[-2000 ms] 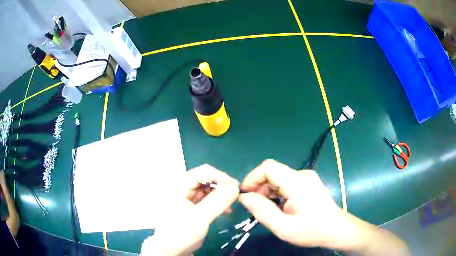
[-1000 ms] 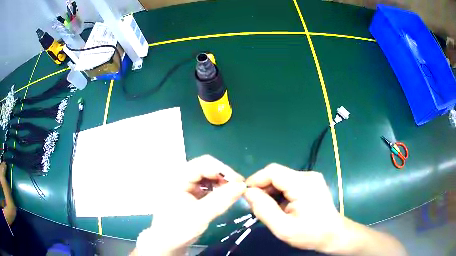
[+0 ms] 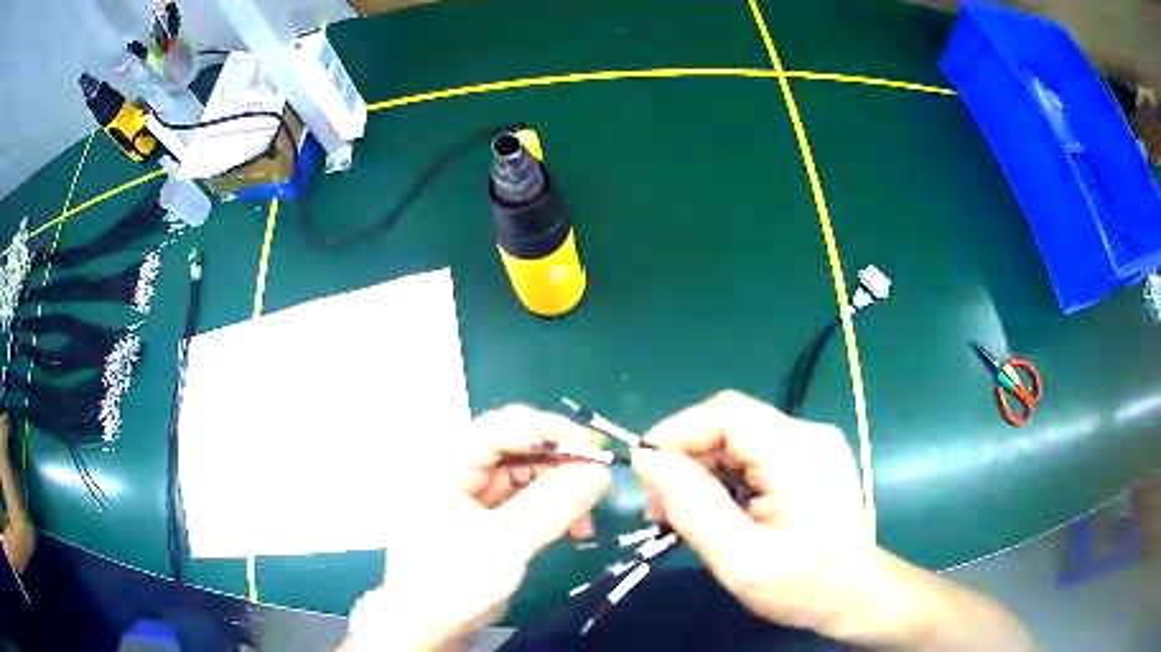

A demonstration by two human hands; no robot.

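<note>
My right hand (image 3: 751, 497) pinches black wires with white marker sleeves near their ends. One sleeved wire end (image 3: 609, 427) points up and left from its fingertips. My left hand (image 3: 509, 510) holds a white sleeve (image 3: 583, 453) between thumb and fingers, close to the right fingertips; whether a wire runs inside it is hard to tell. Several more sleeved wire ends (image 3: 628, 583) hang below my right hand. The harness's black wires (image 3: 810, 366) run up from behind my right hand to a white connector (image 3: 872, 284) lying on the bench.
A yellow and black heat gun (image 3: 540, 242) stands nozzle up on the green bench, beside a white sheet (image 3: 325, 420). Red-handled snips (image 3: 1015, 386) and a blue bin (image 3: 1063, 159) are at right. Black harness bundles (image 3: 70, 344) lie at far left, near another person's arm (image 3: 13, 510).
A sleeved wire end now sticks up from my right fingertips, and the white sleeve in my left hand shows more clearly. The fingertips have moved slightly apart.
</note>
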